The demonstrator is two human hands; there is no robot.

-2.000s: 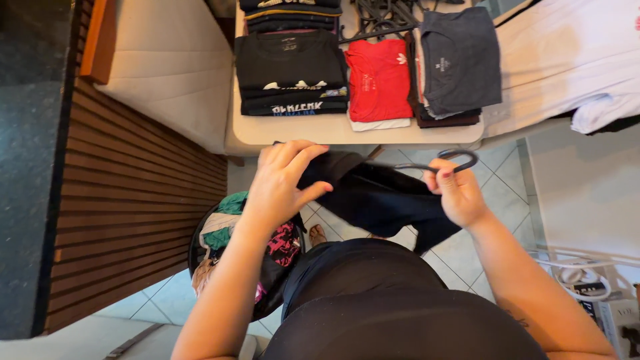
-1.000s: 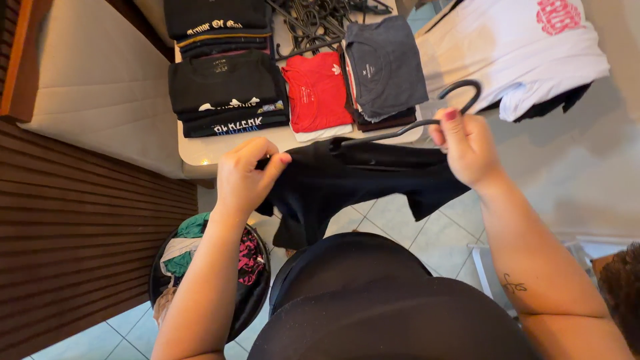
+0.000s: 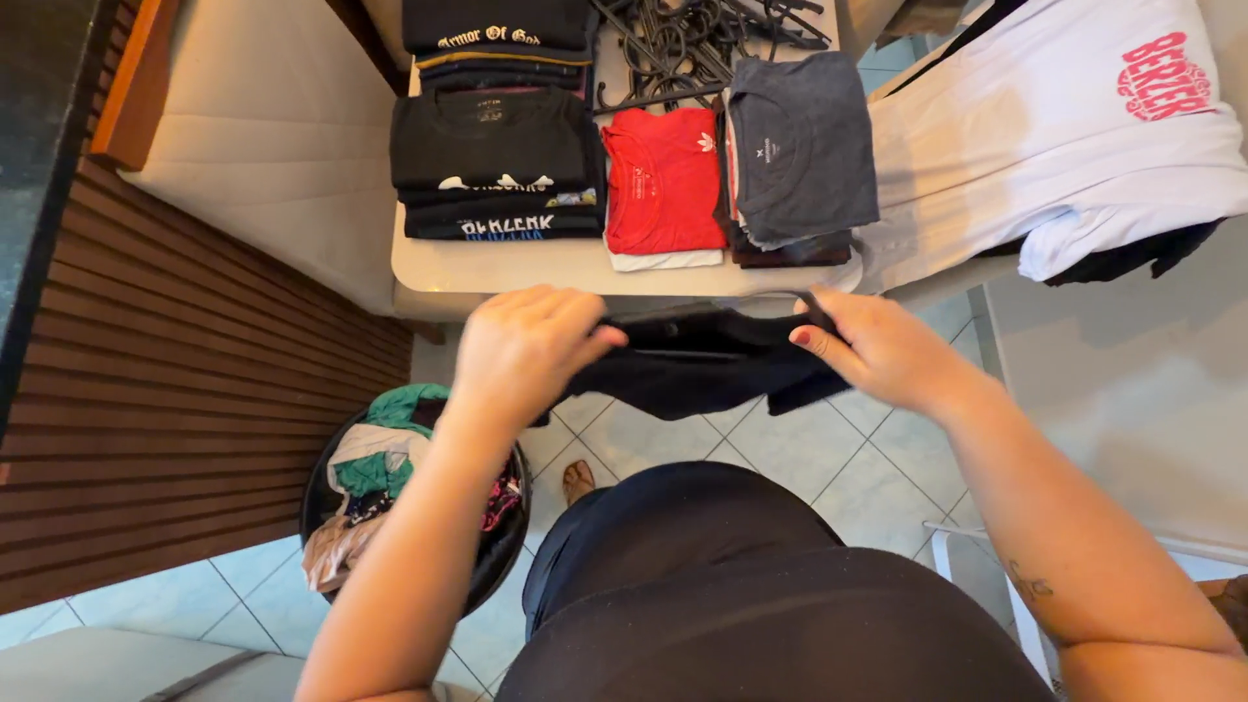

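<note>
A black garment (image 3: 682, 375) is stretched between my two hands, just off the near edge of the table. My left hand (image 3: 531, 356) grips its left shoulder area. At its right side my right hand (image 3: 873, 341) holds the cloth, with part of a dark hanger (image 3: 814, 310) showing by the fingers. Most of the hanger is hidden by the garment and my hand. Beyond them on the table lie a folded red T-shirt (image 3: 665, 185), a stack topped by a dark grey T-shirt (image 3: 804, 146) and folded black T-shirts (image 3: 492, 146).
Tangled black hangers (image 3: 682, 44) lie at the back of the table (image 3: 507, 268). White T-shirts (image 3: 1053, 146) are spread at the right. A dark basket (image 3: 522, 517) of mixed clothes stands on the tiled floor at lower left, beside a slatted wood panel (image 3: 195, 390).
The hanger's hook stood out plainly above my right hand earlier; now it is mostly hidden there. The garment, which hung lower a second ago, is gathered higher between my hands.
</note>
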